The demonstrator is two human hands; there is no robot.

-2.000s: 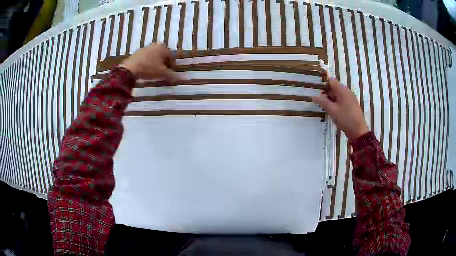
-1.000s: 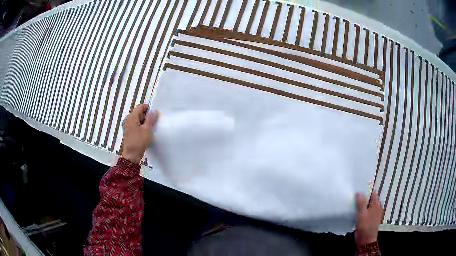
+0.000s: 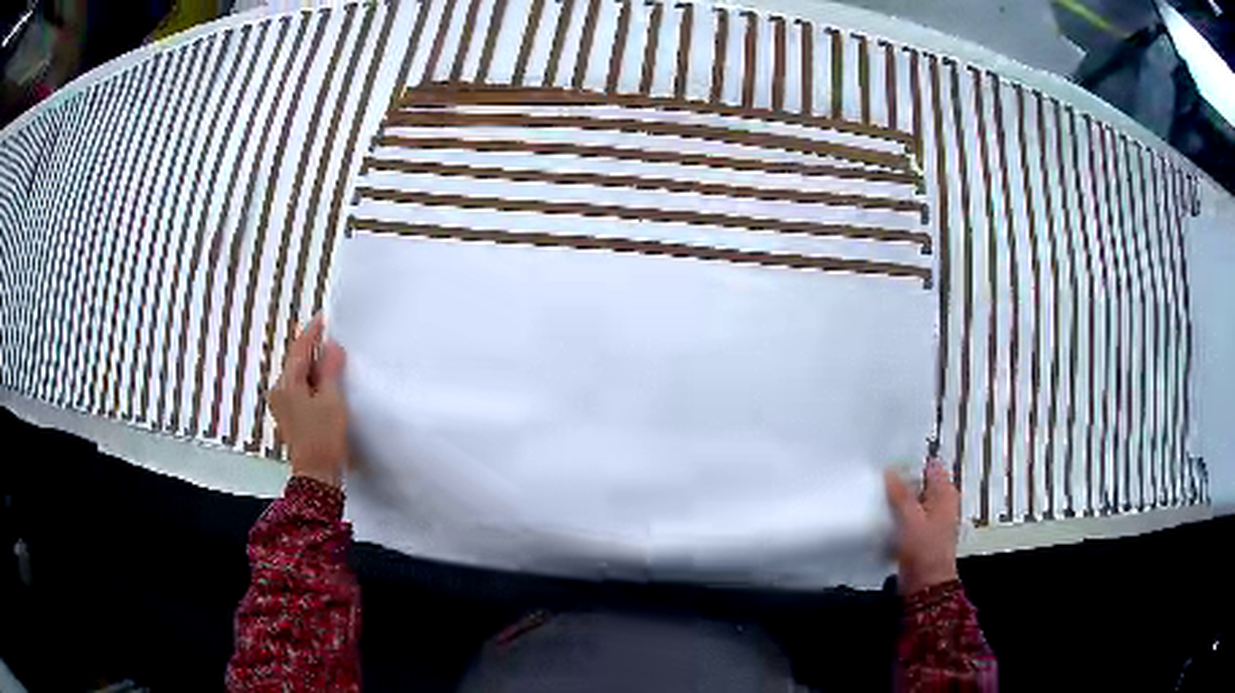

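A white sheet (image 3: 637, 366) lies in front of me, its near part bent and blurred. My left hand (image 3: 312, 406) grips its left edge between thumb and fingers. My right hand (image 3: 925, 521) grips its right edge near the front corner. Several brown strips (image 3: 637, 249) run sideways across white along the sheet's far edge. The farthest ones bunch into a thicker brown band (image 3: 542, 99). The fingertips under the sheet are hidden.
An overlapped row of striped sheets (image 3: 176, 257) runs along the table to both sides and behind the sheet. The off-white table cover (image 3: 203, 462) shows at the front edge. A dark area lies below the table. Blurred objects show at the upper right.
Earlier both hands were at the strips at the far end; they then moved to the sheet's side edges. Since then the view has turned, and another sideways strip shows at the sheet's far edge.
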